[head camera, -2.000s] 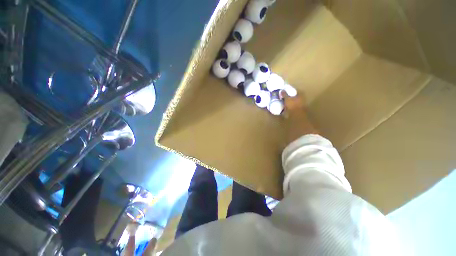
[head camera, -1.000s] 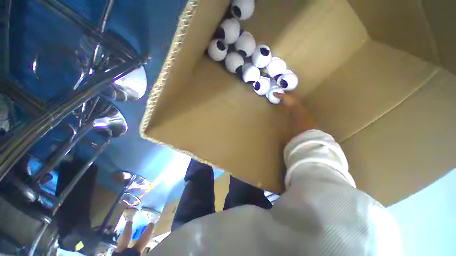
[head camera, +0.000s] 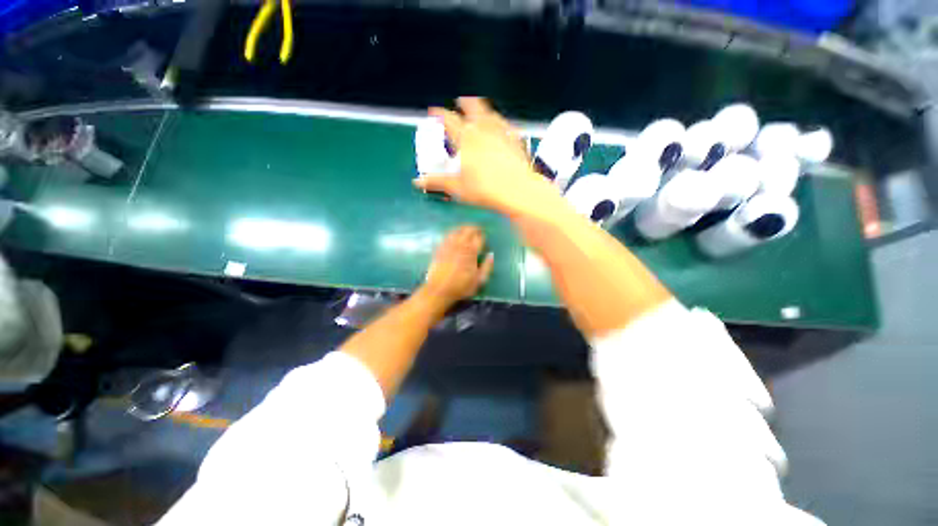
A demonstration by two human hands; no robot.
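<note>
Several white camera units with black oval faces stand close together on the right part of the green bench. My right hand is at the back middle of the bench, with its fingers around a white camera unit at the left end of the group. My left hand is at the bench's front edge, below my right hand. Its fingers are slightly bent and apart, and nothing shows in it.
The green bench runs left to right. Yellow-handled cutters hang at the back left. Part-built units lie at the far left. A person's white sleeve shows at the left edge. Blue bins are at the top right.
The view has turned from the open carton and its camera units to the green bench. My right hand is out of the carton and now at a unit on the bench. My left hand is over the bench edge.
</note>
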